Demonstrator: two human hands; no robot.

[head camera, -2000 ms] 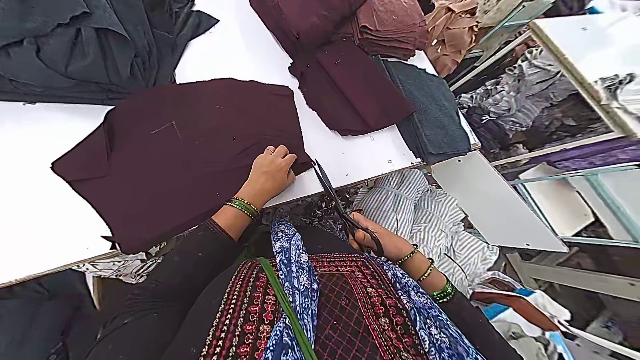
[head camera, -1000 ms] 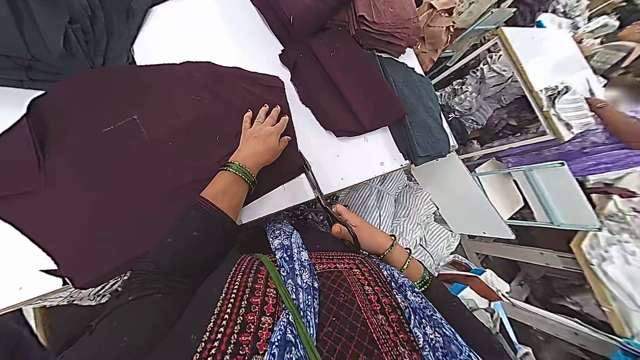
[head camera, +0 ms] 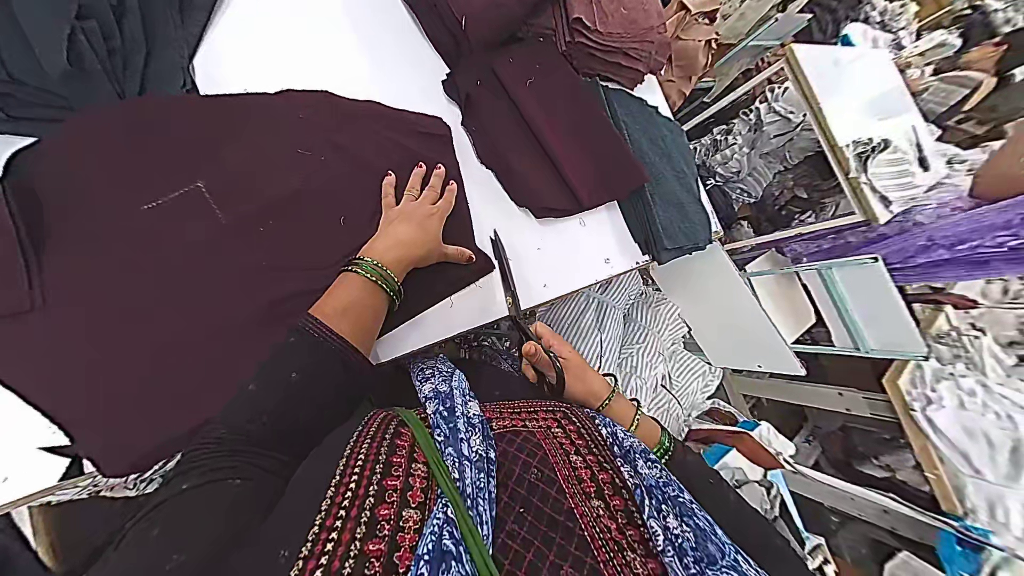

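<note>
A wide maroon fabric piece (head camera: pixel 240 240), with a stitched chalk-like corner mark, lies on the white tabletop (head camera: pixel 544 248). My left hand (head camera: pixel 420 224) rests on it near its right edge, palm down with fingers apart. Black-handled fabric scissors (head camera: pixel 509 280) are in my right hand (head camera: pixel 560 364), at the table's front edge. Their blades look closed and point away from me, just right of the fabric's corner. Beyond them lie a folded maroon fabric piece (head camera: pixel 552 136) and a dark blue-grey fabric stack (head camera: pixel 660 176).
Dark grey fabric (head camera: pixel 88 56) lies at the upper left. Striped fabric (head camera: pixel 640 344) is heaped below the table edge. On the right stand white panels (head camera: pixel 720 308), a purple cloth (head camera: pixel 960 240) and piles of cloth. Part of another person's arm (head camera: pixel 1000 168) shows at the right edge.
The large maroon piece now spreads farther left than two seconds ago. My left hand has gone from bent fingers near its edge to lying spread on it.
</note>
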